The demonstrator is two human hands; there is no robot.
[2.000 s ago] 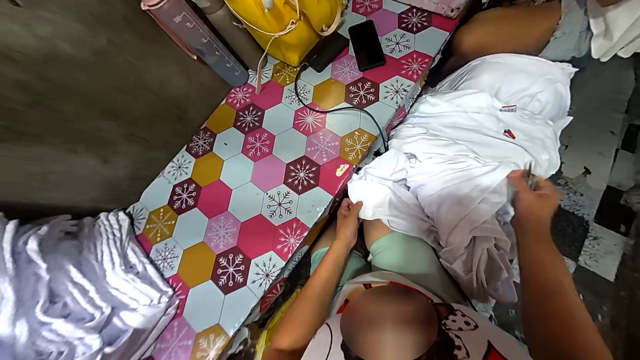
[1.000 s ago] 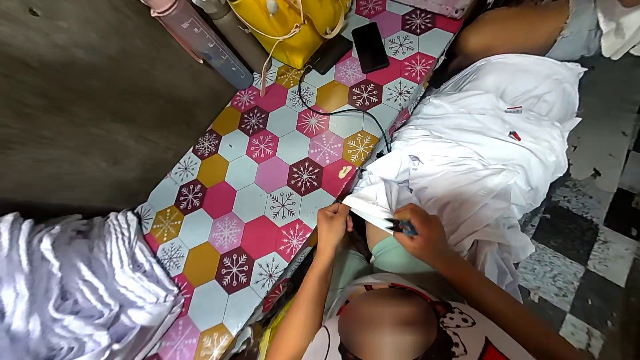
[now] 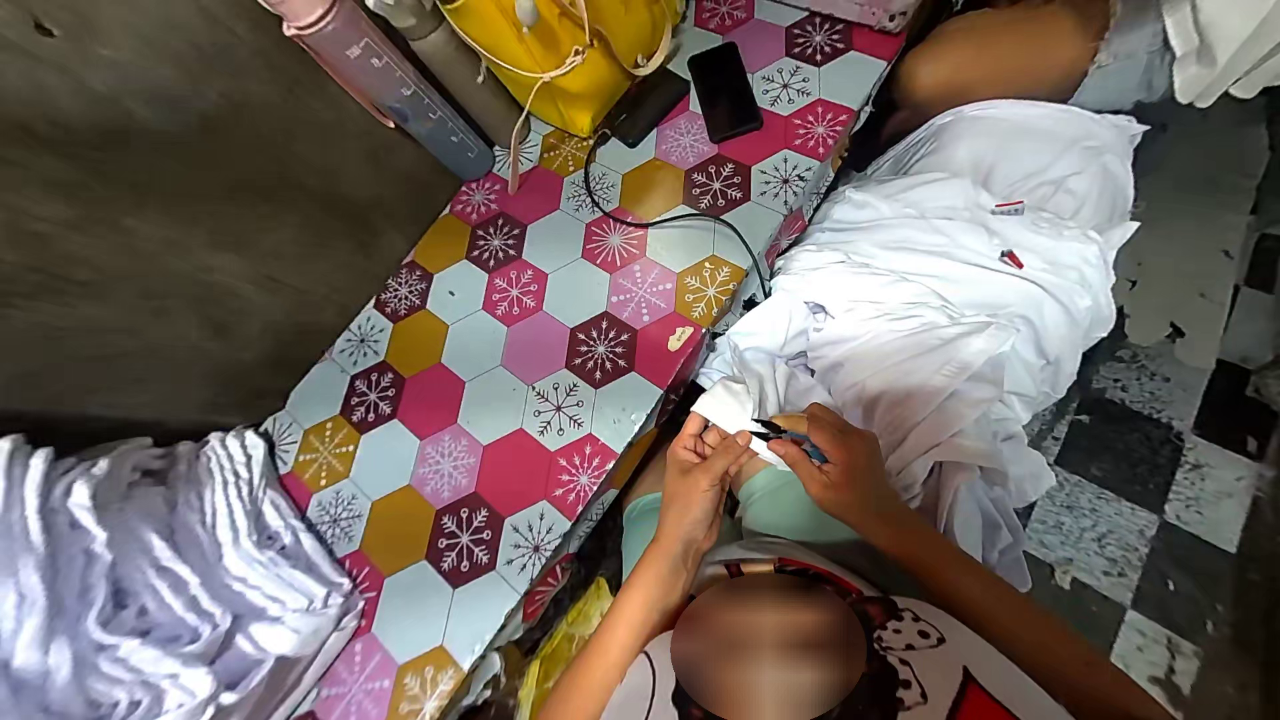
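Note:
A heap of white fabric garments [image 3: 930,290] lies across my lap and to the right, with two small red-and-white tags on it. My left hand [image 3: 702,470] pinches a folded edge of the white cloth above my knees. Small dark-bladed thread snips [image 3: 795,440] with a blue-grey body sit in my right hand [image 3: 832,465], their tips against the cloth edge beside my left fingertips. Whether the blades are closed on a thread cannot be told.
A table with a hexagon-patterned cover [image 3: 520,350] holds a smartphone [image 3: 724,92], a black cable, a yellow bag [image 3: 570,60] and bottles [image 3: 390,90]. Stacked white cloth [image 3: 150,580] is at lower left. Another person's leg [image 3: 1000,55] is at upper right.
My right hand has come left from the right side of the cloth to beside my left hand, bringing the snips to the edge. The cloth edge has been raised between both hands.

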